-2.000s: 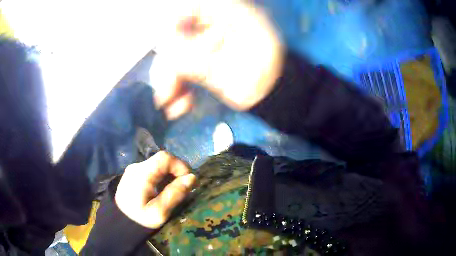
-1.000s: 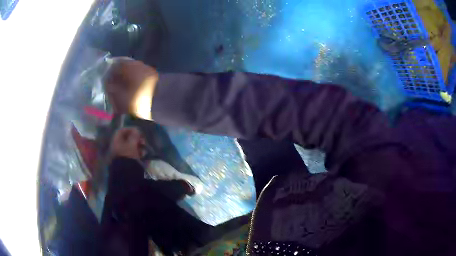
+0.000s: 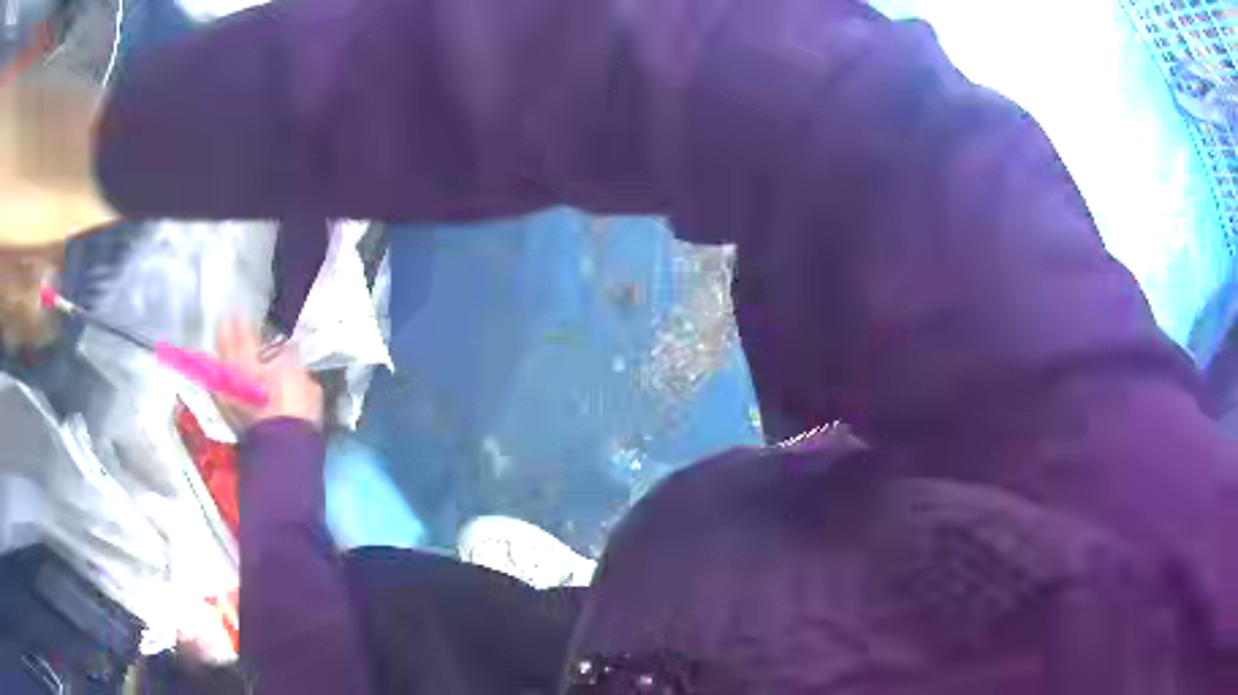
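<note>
A tool with a bright pink handle (image 3: pixel 215 375), a thin shaft and a pink tip lies slanted at the left over a crumpled white plastic bag (image 3: pixel 82 475) with red parts. My left hand (image 3: pixel 283 383) is at the handle's lower right end and touches or overlaps it; whether it grips the tool or the bag is unclear. A dark strip (image 3: pixel 297 272) stands just above my left fingers, beside a white plastic piece (image 3: pixel 342 319). My right hand (image 3: pixel 48 163) is blurred at the left edge, above the pink tip, its fingers cut off or hidden.
My right sleeve crosses the whole upper view. The blue floor (image 3: pixel 530 367) shows in the middle, with a white shoe or similar pale thing (image 3: pixel 523 550) at its lower edge. A blue plastic basket (image 3: pixel 1195 68) is at the top right. My black clothing fills the lower right.
The view has swung down and left, so the white table is gone from the left. The bag and pink-handled tool show larger. My right hand has moved to the left edge.
</note>
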